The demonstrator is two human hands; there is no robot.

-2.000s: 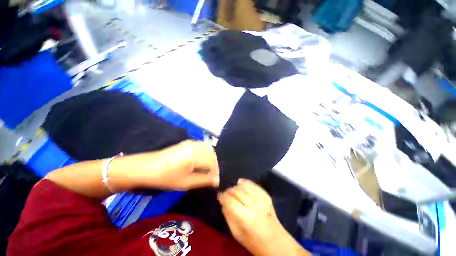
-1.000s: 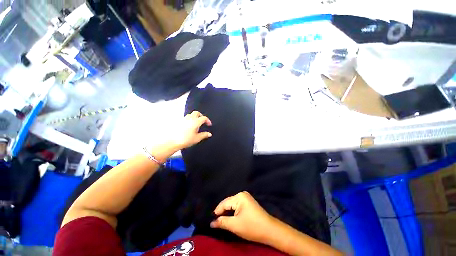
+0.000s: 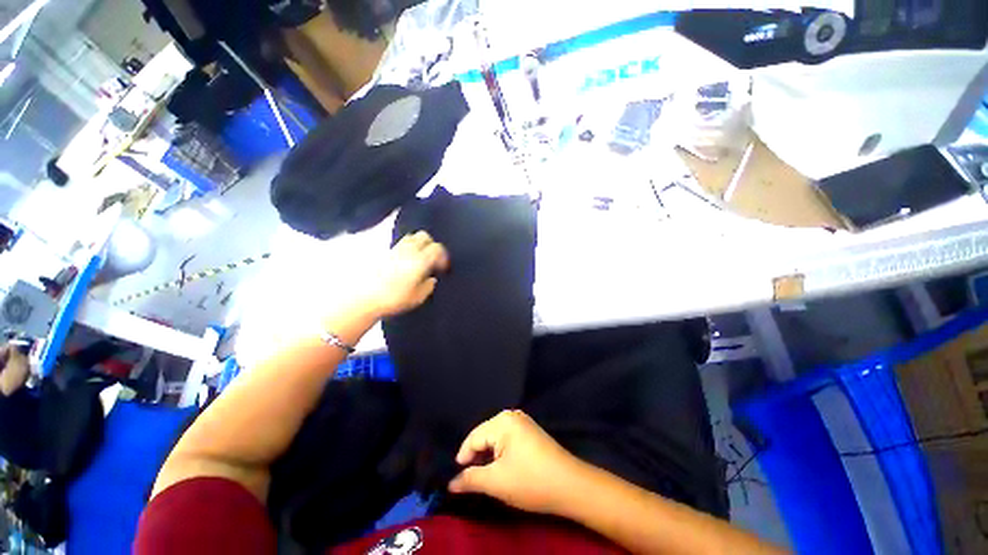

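Note:
A long black cloth panel (image 3: 477, 271) lies from the needle area of the white table down over its front edge towards my lap. My left hand (image 3: 414, 273) rests on the panel's left side on the table, fingers curled; whether it grips cloth is unclear. My right hand (image 3: 504, 464) is lower down, below the table edge, with thumb and fingertips closed on the panel's lower part. The presser foot and needle area (image 3: 527, 163) is just above the panel's top edge, small and overexposed. A black heap (image 3: 325, 184) with a grey oval patch (image 3: 392, 120) lies at the left.
The machine head (image 3: 650, 65) with "JACK" lettering spans the top. A phone (image 3: 901, 186) and thin tools (image 3: 693, 193) lie to the right. A measuring tape (image 3: 921, 255) runs along the front edge. Black cloth (image 3: 336, 455) hangs at lower left. Blue crates stand below; a person's hand shows far left.
Since two seconds ago the panel has moved from between my hands onto the table by the needle. In the last second my left fingers have curled in more, and the view has shifted slightly.

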